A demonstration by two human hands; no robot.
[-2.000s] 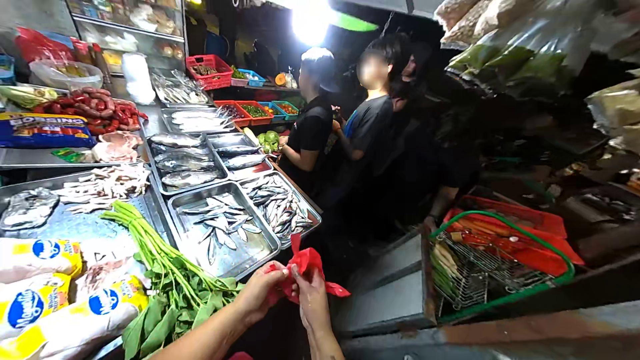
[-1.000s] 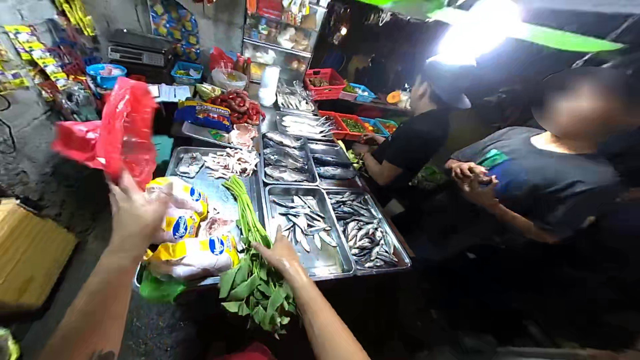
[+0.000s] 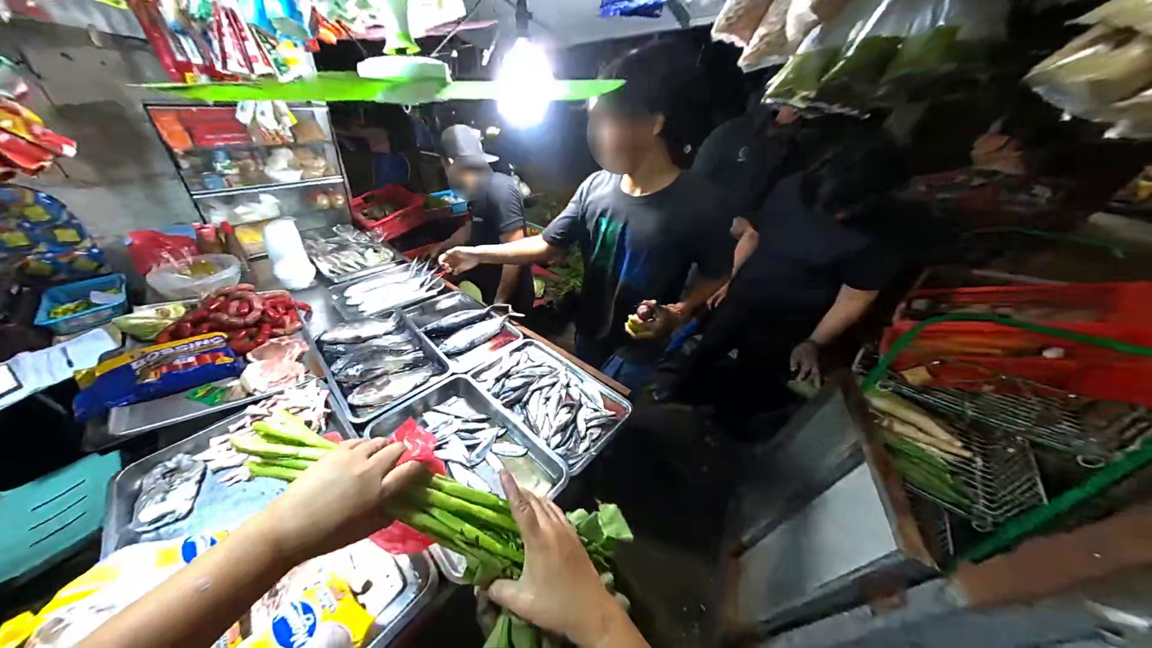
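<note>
A bunch of green leafy vegetables [image 3: 463, 508] with thick pale stems lies across both hands, above the metal trays. My left hand [image 3: 355, 490] is closed around the upper stems, beside a red plastic bag [image 3: 417, 444] that shows behind and under the bunch. My right hand [image 3: 549, 558] grips the bunch lower down, near the leaves. Beyond the hands, small silver fish lie in a metal tray [image 3: 556, 481], with more fish in the tray to its right [image 3: 621, 405]. Packaged chicken [image 3: 315, 616] in yellow and white wrap is below my left forearm.
Red sausages [image 3: 238, 317] and a blue hotdog pack [image 3: 162, 369] are at the left. A person in a dark shirt [image 3: 643, 234] reaches over the far trays; other people stand nearby. A green fan blade [image 3: 297, 88] hangs overhead. A wire basket [image 3: 999, 459] and a metal-sided box stand at right.
The leafy bunch, lying on the trays earlier, is now lifted in both hands. The red bag, held up at the left one second ago, is now at the bunch. The view has swung right.
</note>
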